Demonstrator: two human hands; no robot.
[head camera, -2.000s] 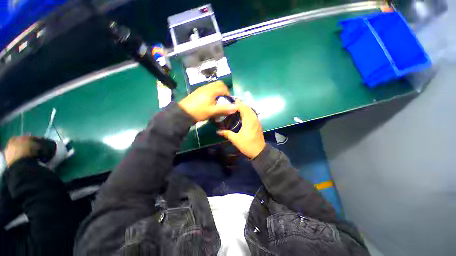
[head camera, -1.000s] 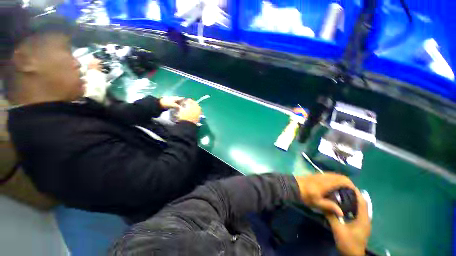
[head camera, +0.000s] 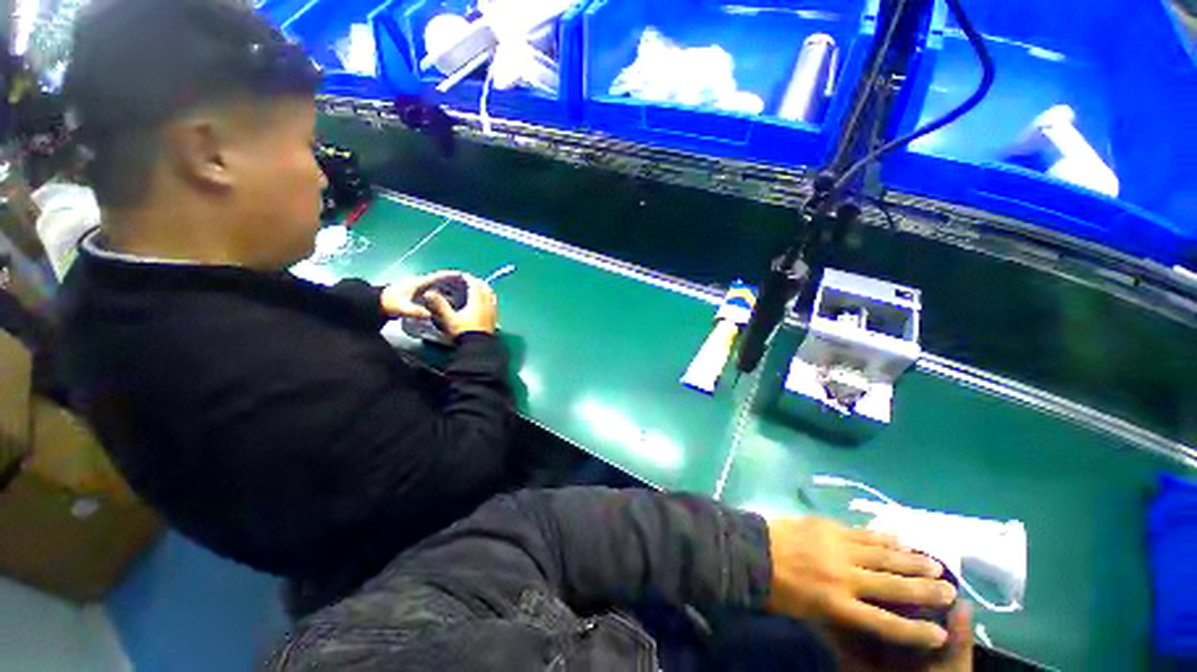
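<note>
My left hand (head camera: 860, 584) lies with extended fingers over a black rounded camera housing (head camera: 948, 575), low at the right; only a dark edge of it shows. My right hand (head camera: 962, 641) is mostly hidden below, cut off by the bottom edge, with a thumb or finger against the same piece. The two hands hold it between them. A white camera body (head camera: 991, 549) with a thin white cable (head camera: 840, 484) lies on the bench just beyond my hands.
The green bench (head camera: 591, 355) bears a screw feeder (head camera: 860, 328) and a white-yellow tube (head camera: 715, 348). A black electric screwdriver (head camera: 772, 313) hangs beside the feeder. Blue bins (head camera: 709, 116) line the shelf. A person (head camera: 263, 381) at left holds a dark part. A blue tray (head camera: 1172, 565) is at right.
The view has swung left, bringing the neighbouring person and shelf bins in. My left hand's fingers now cover the black housing, which showed openly one second ago.
</note>
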